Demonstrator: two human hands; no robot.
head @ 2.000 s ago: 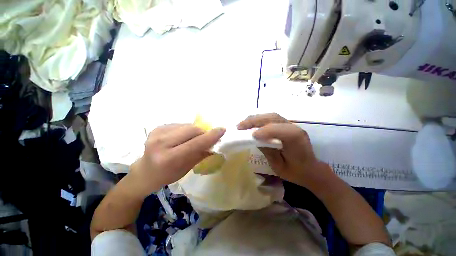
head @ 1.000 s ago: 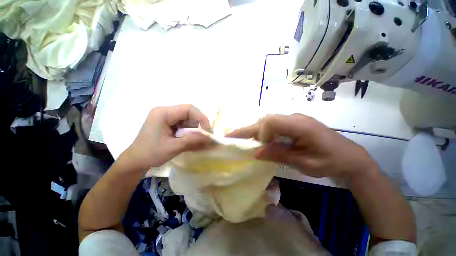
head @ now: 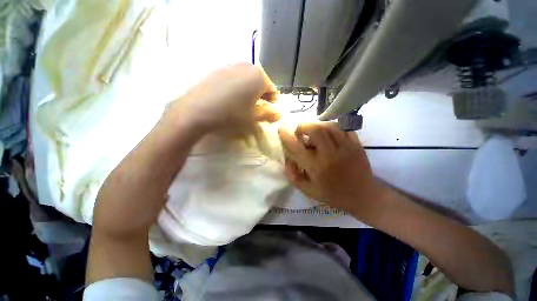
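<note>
The cream-white garment (head: 218,188) hangs from both hands over the table's front edge, and more of it lies heaped at the left. My left hand (head: 235,94) holds its edge just left of the lit needle area. My right hand (head: 330,164) pinches the same edge, close below and right of the left hand. The sewing machine head (head: 312,41) stands directly above the fingertips. The glare hides the needle and the exact stitch spot.
A grey ribbed knob with a black spring (head: 480,100) is at the upper right. A white oval piece (head: 496,179) lies at the right. A blue basket (head: 385,264) and offcuts (head: 168,273) are below the table. A printed ruler (head: 306,211) runs along the front edge.
The view has moved in close to the machine. Both hands have brought the garment edge from in front of the table up to the needle area. Much cloth now covers the left side.
</note>
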